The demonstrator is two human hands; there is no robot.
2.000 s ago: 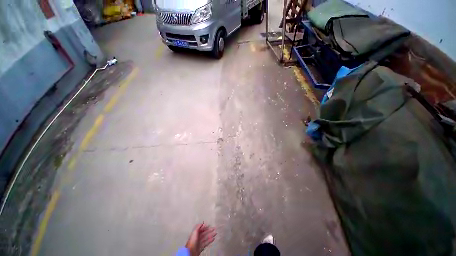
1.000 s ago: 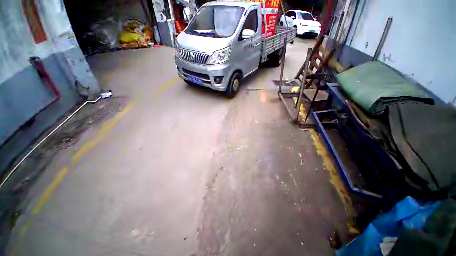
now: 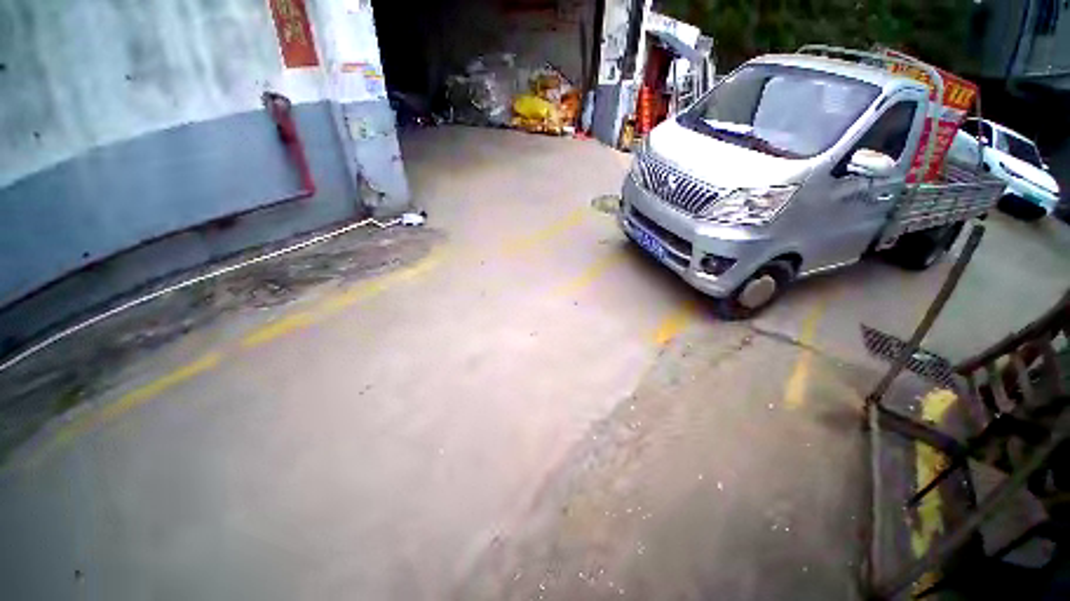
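Observation:
Neither of my hands shows in the current view. The concrete lane lies directly in front of me, with worn yellow lines on it. A small silver truck stands ahead and to the right, its front facing me at an angle. Its low cargo bed points back to the right, and a red sign stands behind the cab.
A metal frame stands at the right edge beside a drain grate. A grey and white wall with a red pipe runs along the left. Yellow bags lie in a dark opening behind. A white car is far right.
The view has moved forward along the lane and turned left. The truck appears larger and farther right. The tarp-covered goods have left the view. My left hand, visible two seconds ago, is out of the picture.

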